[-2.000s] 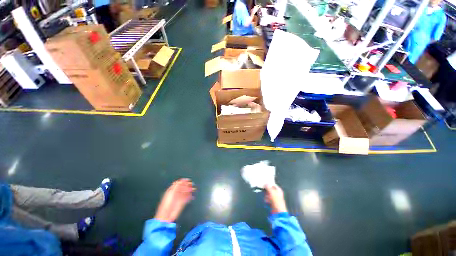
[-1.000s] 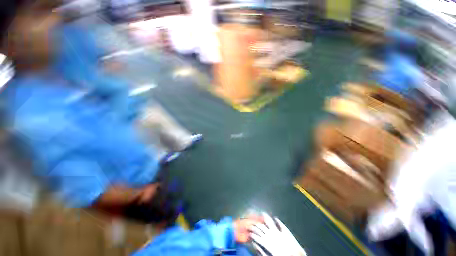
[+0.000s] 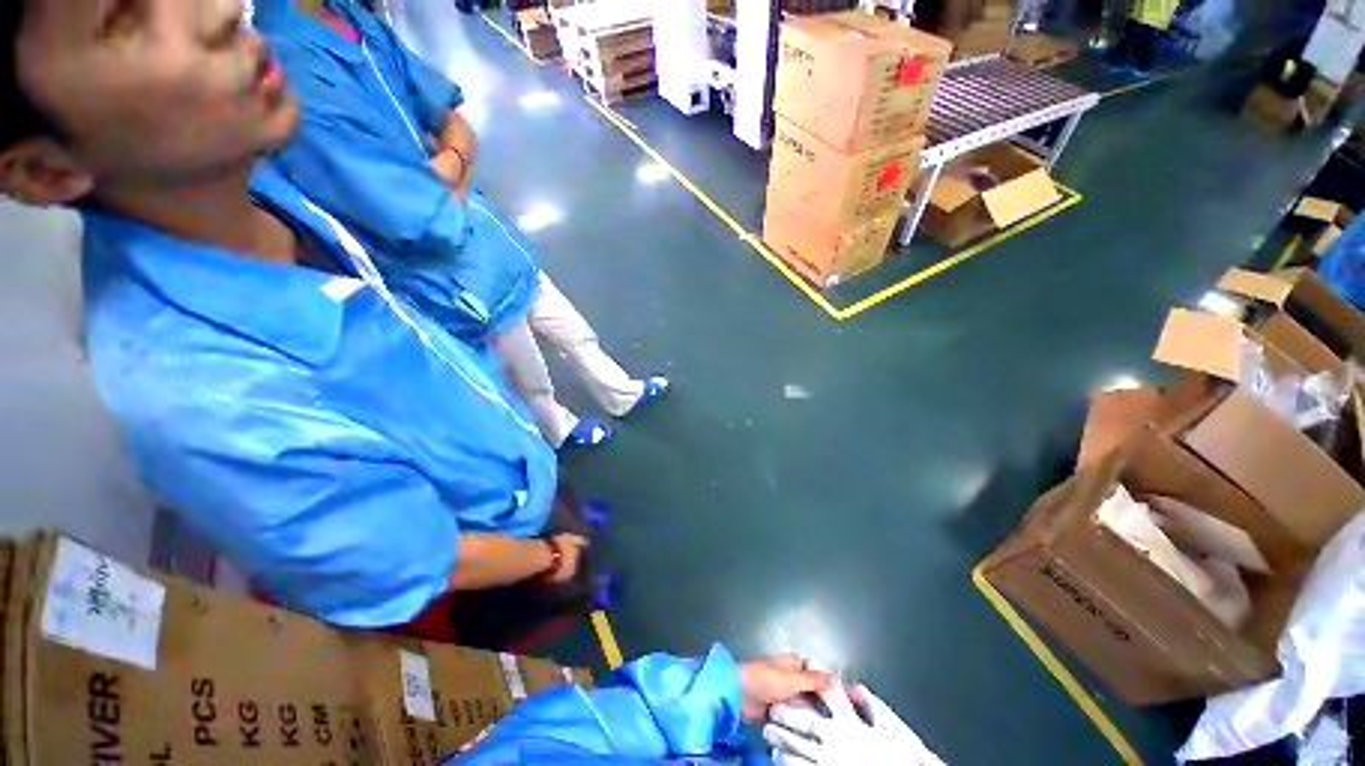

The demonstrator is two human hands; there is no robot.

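Observation:
My left hand (image 3: 782, 685) is bare, with a blue sleeve, at the bottom centre. Its fingertips pinch part of a white glove. My right hand (image 3: 850, 733) is at the bottom edge with the white glove over it, its fingers spread and pointing left. The two hands touch. The right wrist and forearm are cut off by the frame's edge.
Two people in blue smocks stand at left, the nearer (image 3: 300, 434) very close. Labelled cartons (image 3: 165, 703) are stacked at lower left. Open cartons (image 3: 1108, 599) stand at right, a carton stack (image 3: 846, 150) and roller conveyor (image 3: 1011, 105) ahead.
The view has turned left, bringing the people and lower-left cartons in. My hands, apart two seconds ago with a white bundle in my right, are now together, the glove spread over my right hand.

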